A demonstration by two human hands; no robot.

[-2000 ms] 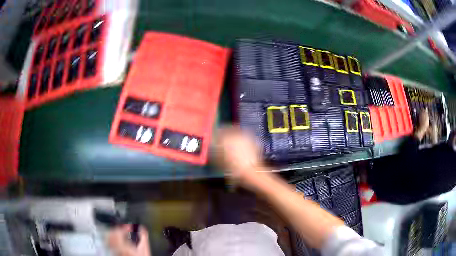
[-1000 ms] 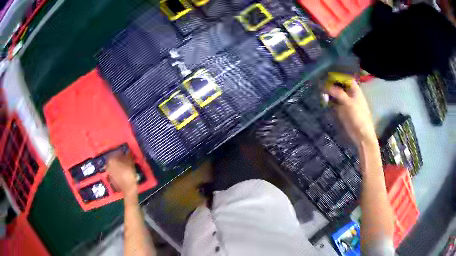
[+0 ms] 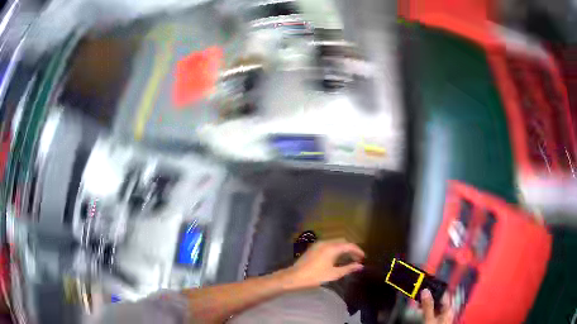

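A yellow-bordered unit point(image 3: 403, 278) is in my right hand point(image 3: 436, 310) at the lower right, beside the near edge of a red tray point(image 3: 509, 266). That hand is cut off by the bottom edge, with fingers on the unit's lower end. Several dark units point(image 3: 457, 233) lie in the tray's pockets on the side nearer me. My left hand point(image 3: 330, 261) is left of the unit, over the dark gap, with fingers curled but apart and nothing seen in it. The picture is blurred.
A white bench machine point(image 3: 379, 126) with a small screen point(image 3: 296, 146) stands ahead. Another machine with a blue-lit screen point(image 3: 191, 243) is at left. A filled red tray point(image 3: 538, 120) lies at upper right beside the green bench top point(image 3: 462, 107). A blurred red object point(image 3: 198, 76) is farther off.
The view has swung from the black trays towards the machines. My left hand has left the red tray. My right hand, with the yellow-bordered unit, has come from the black-tray side to beside the red tray.
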